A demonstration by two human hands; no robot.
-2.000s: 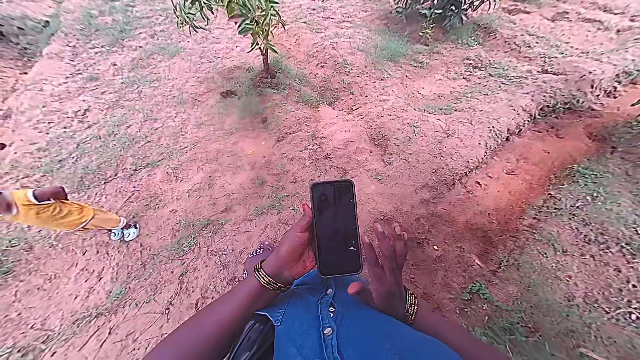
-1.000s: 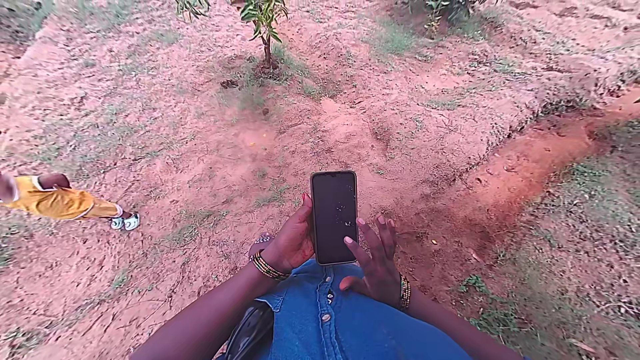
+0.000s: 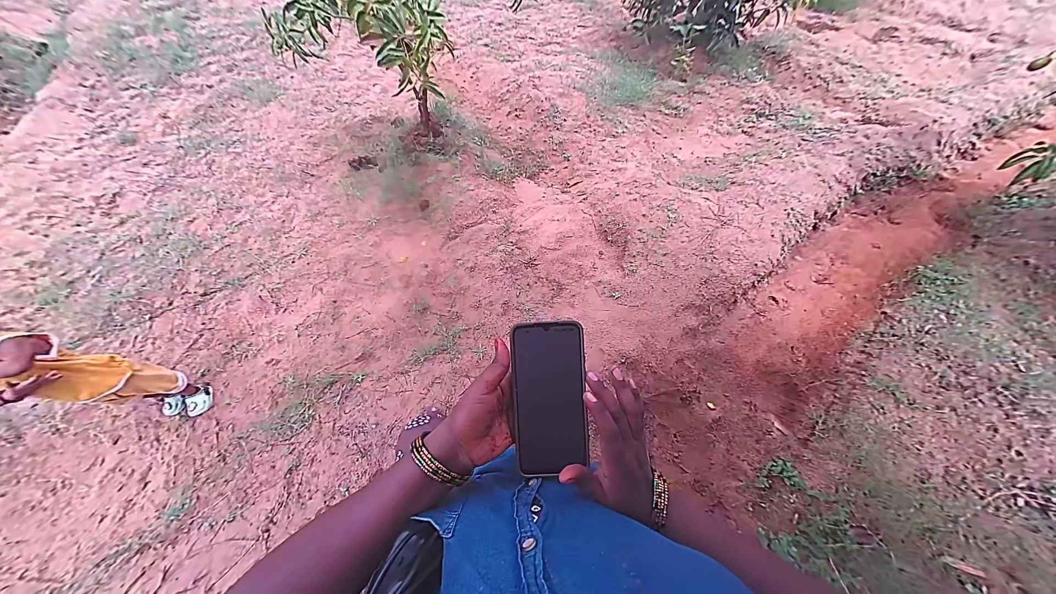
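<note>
A smartphone [image 3: 549, 400] in a dark case stands nearly upright in view, its screen dark with faint marks at the top. My left hand [image 3: 483, 412] grips it by the left edge, the thumb raised along the side and the other fingers hidden behind. Beside the phone's lower right edge is my right hand [image 3: 615, 445], fingers apart and holding nothing; its thumb lies near the bottom corner. Beaded bracelets circle both wrists. Below the phone is a blue denim garment [image 3: 594, 536] with buttons down the front.
A person in yellow clothes [image 3: 107, 377] and light shoes stands at the left. A small leafy tree [image 3: 423, 111] grows ahead, with a darker bush [image 3: 709, 21] farther right. A reddish eroded channel [image 3: 858, 272] crosses the right side of the bare, patchy ground.
My right hand's fingers have moved off the phone's screen to its right side, where a fingertip was over the glass one second ago. My left hand keeps its hold.
</note>
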